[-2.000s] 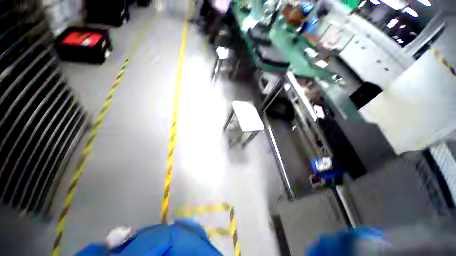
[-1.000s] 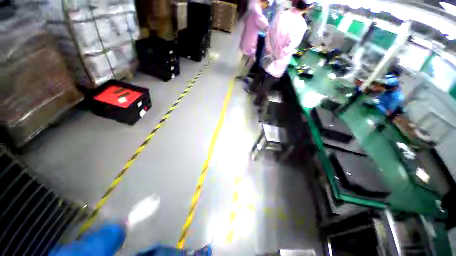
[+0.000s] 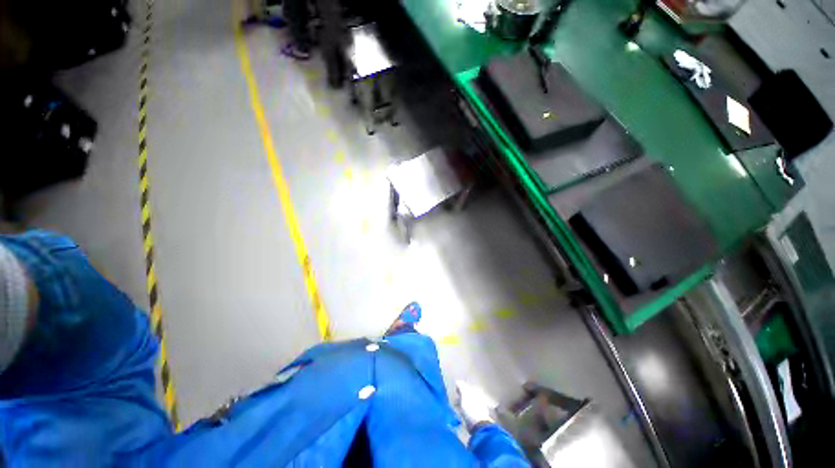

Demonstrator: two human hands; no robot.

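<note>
My left arm in its blue sleeve fills the lower left. A greyish-white patch, cuff or glove, is cut off at the left edge; no fingers show. My right hand (image 3: 475, 403), in a white glove, hangs low at bottom centre right, blurred; its finger shape is unclear and nothing is seen in it. It is left of and away from the green-edged bench (image 3: 568, 247). On the bench lie two thick black blocks, one farther (image 3: 540, 105) and one nearer (image 3: 648, 228). A thin dark object (image 3: 542, 69) lies on the farther block.
Stools stand beside the bench, a nearer one (image 3: 426, 183) and a farther one (image 3: 369, 55). A metal-topped item (image 3: 586, 443) is at bottom right. A round silver can (image 3: 515, 18) and white cloth (image 3: 693, 69) are on the bench. People's legs (image 3: 298, 27) show at top. Black crates are upper left.
The view has swung down and right, bringing the bench and blocks closer. The pallets have left the view. My left sleeve is now large at the left; my right glove has come into view.
</note>
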